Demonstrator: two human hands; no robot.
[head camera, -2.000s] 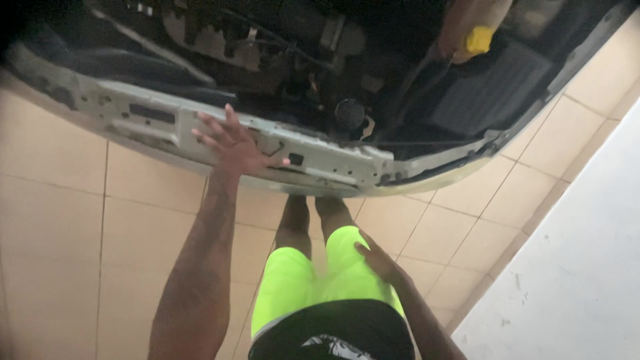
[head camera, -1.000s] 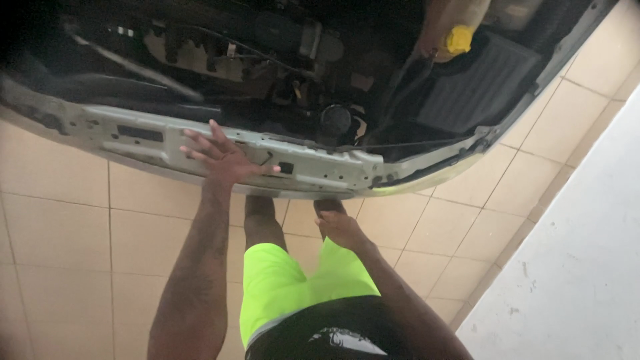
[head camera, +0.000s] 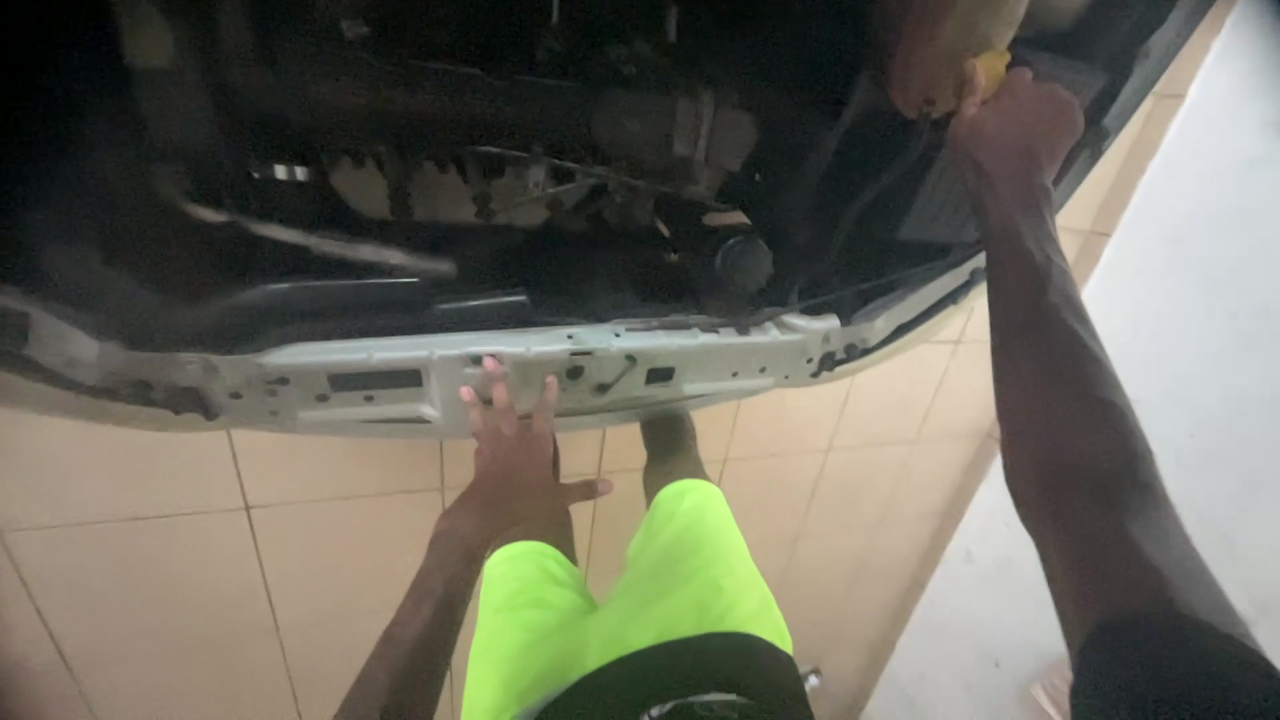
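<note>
My right hand (head camera: 1018, 125) is at the upper right of the engine bay, its fingers closed around the yellow cap (head camera: 990, 72) of a plastic fluid reservoir (head camera: 925, 60). Spread fingers mark my left hand (head camera: 515, 450), whose fingertips lie over the front edge of the pale metal radiator support panel (head camera: 530, 375) at the front of the car. It holds nothing; whether the fingertips press on the metal is hard to tell. The panel has several holes and slots.
Dark engine parts (head camera: 600, 190) fill the bay beyond the panel, with a round black cap (head camera: 744, 262) near its front. Beige floor tiles (head camera: 140, 580) lie below the car. A white surface (head camera: 1130, 400) runs along the right side.
My right hand has gone from beside my leg up to the yellow cap and closed on it. My left hand has drawn back from the panel toward its front edge.
</note>
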